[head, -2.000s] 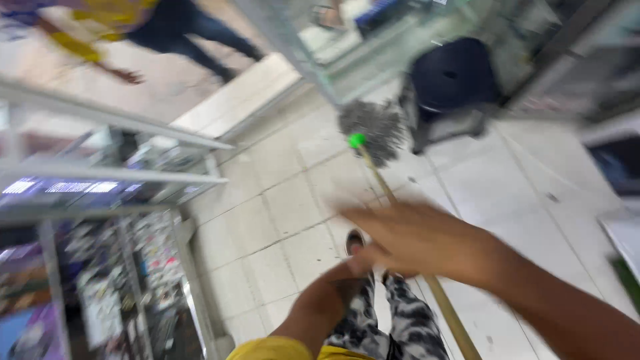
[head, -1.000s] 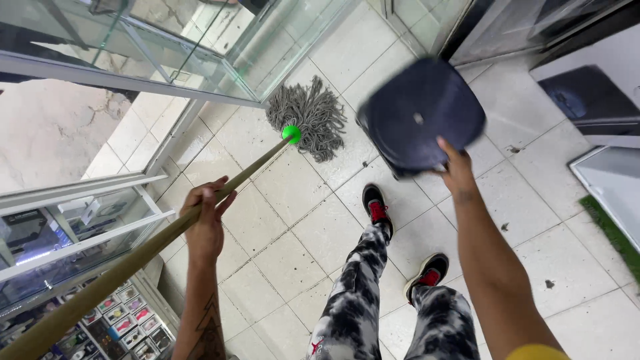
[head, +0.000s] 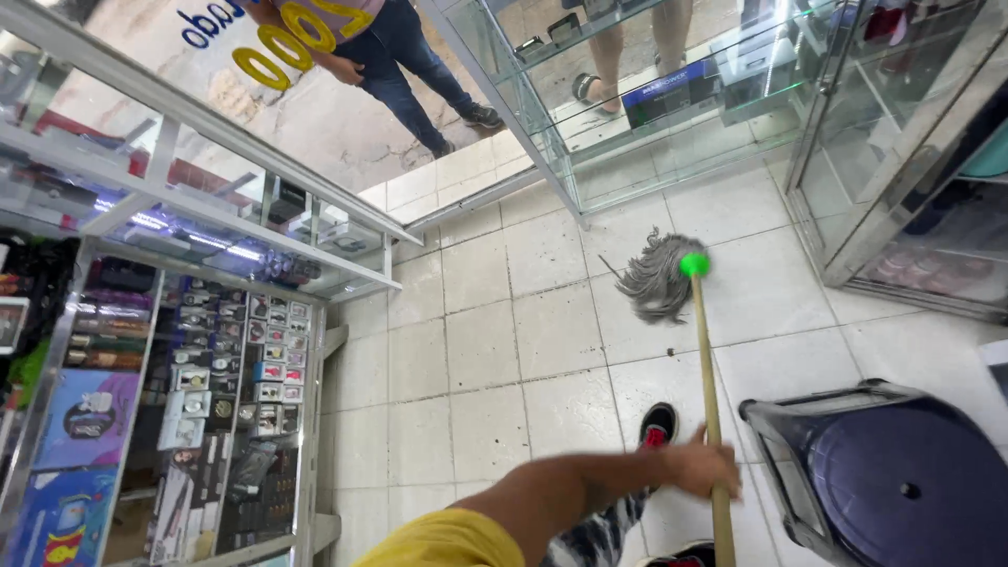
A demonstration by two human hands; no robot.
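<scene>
My left hand (head: 703, 470) is closed around the wooden handle (head: 706, 370) of a mop, its arm in a yellow sleeve reaching across my legs. The handle runs up to a bright green socket (head: 694, 264). Grey mop strands (head: 660, 277) lie on the white tiled floor, spread to the left of the socket. To the right of the handle stands a dark blue plastic stool (head: 906, 480). My right hand is out of the frame.
Glass display cases (head: 315, 181) with boxed goods line the left side. Another glass case (head: 583, 189) stands ahead, and a metal-framed cabinet (head: 819, 260) at the right. Outside the glass stands a person in jeans (head: 394, 71). Small dirt specks dot the floor tiles (head: 482, 346).
The stool, held by my right hand a second ago, now stands at the lower right without that hand in view. My left hand still grips the mop, whose handle has swung from left to right.
</scene>
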